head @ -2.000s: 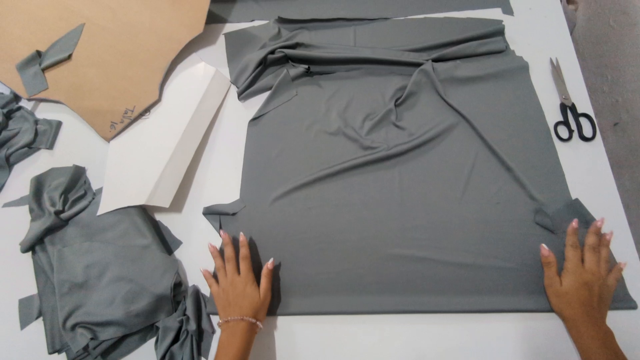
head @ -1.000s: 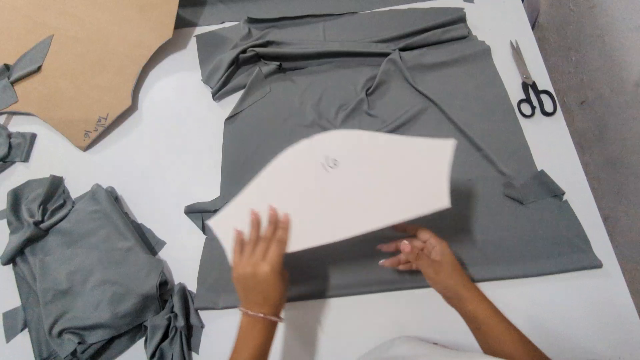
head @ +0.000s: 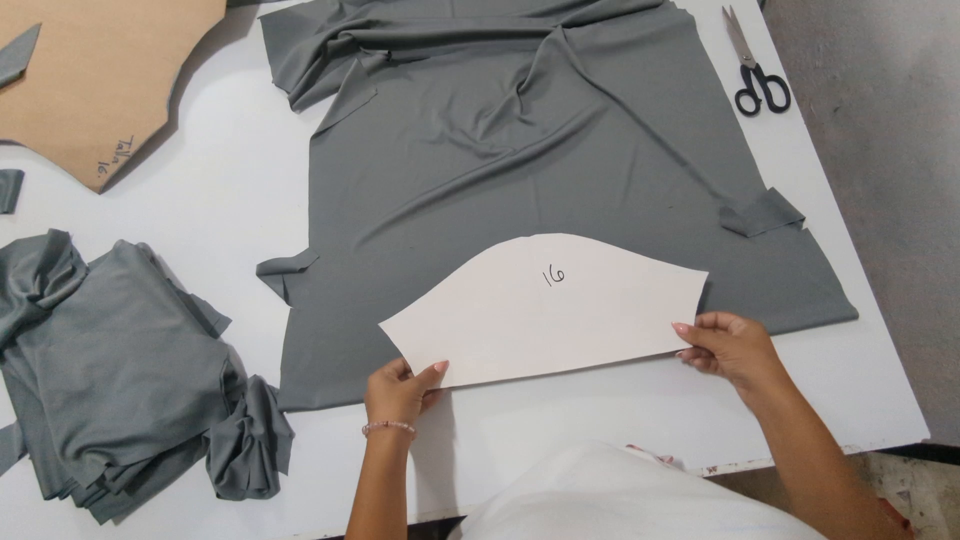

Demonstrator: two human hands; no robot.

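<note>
Between my hands is a white paper sleeve pattern piece (head: 555,322) with a curved top edge and a handwritten size number. My left hand (head: 405,386) pinches its lower left corner between thumb and fingers. The lower right corner is in the grip of my right hand (head: 724,346). Under and beyond the pattern, a large grey fabric (head: 480,187) lies spread on the white table (head: 525,427), with wrinkles and bunched folds toward its far end. The pattern covers part of the fabric near its front edge.
Black-handled scissors (head: 754,82) lie partly open at the table's right edge. A pile of grey fabric pieces (head: 135,360) sits at the left. Brown card pattern pieces (head: 112,67) with handwriting occupy the upper left, with a grey scrap (head: 16,58) on top.
Both hands were flat on the grey fabric and are now holding the white pattern, which earlier lay folded-looking at the left beside the brown card. The pattern has moved over the fabric's front edge.
</note>
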